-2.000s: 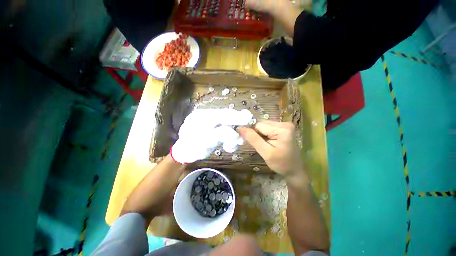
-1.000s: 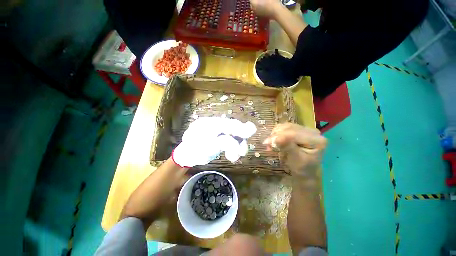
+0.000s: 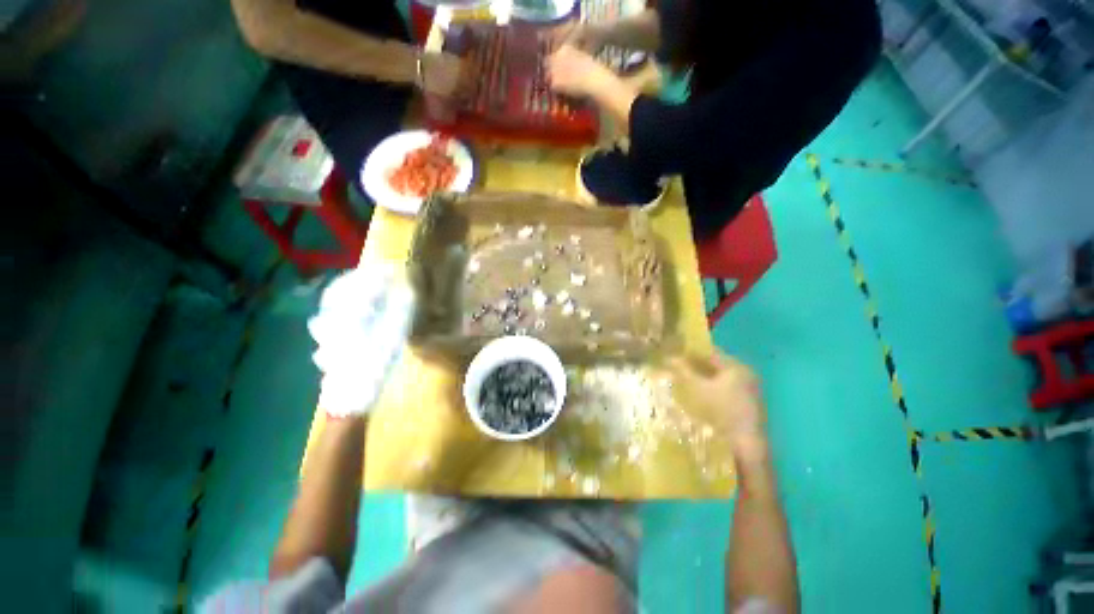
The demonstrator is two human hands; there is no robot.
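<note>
My left hand [image 3: 360, 336], in a white knitted glove, is blurred at the table's left edge, left of the brown carton tray [image 3: 442, 324]. Whether it holds anything is not clear. My bare right hand [image 3: 722, 402] is at the table's right edge, beside a loose pile of pale rings [image 3: 630, 414]; its fingers are blurred. The carton tray holds scattered pale discs [image 3: 539, 298] and small dark pieces [image 3: 514, 309]. The white bucket [image 3: 475, 414], with dark round parts [image 3: 517, 396] inside, stands against the tray's near side.
A white dish [image 3: 378, 192] of orange parts [image 3: 422, 172] stands at the upper left. A round tub [image 3: 654, 202] of black parts is upper right. People in black work at a red tray [image 3: 516, 122] at the far end. Red stools [image 3: 741, 252] flank the table.
The view has shifted back, showing more of the table's near edge. My left hand has left the carton tray for the table's left side. My right hand has moved nearer, beside the ring pile.
</note>
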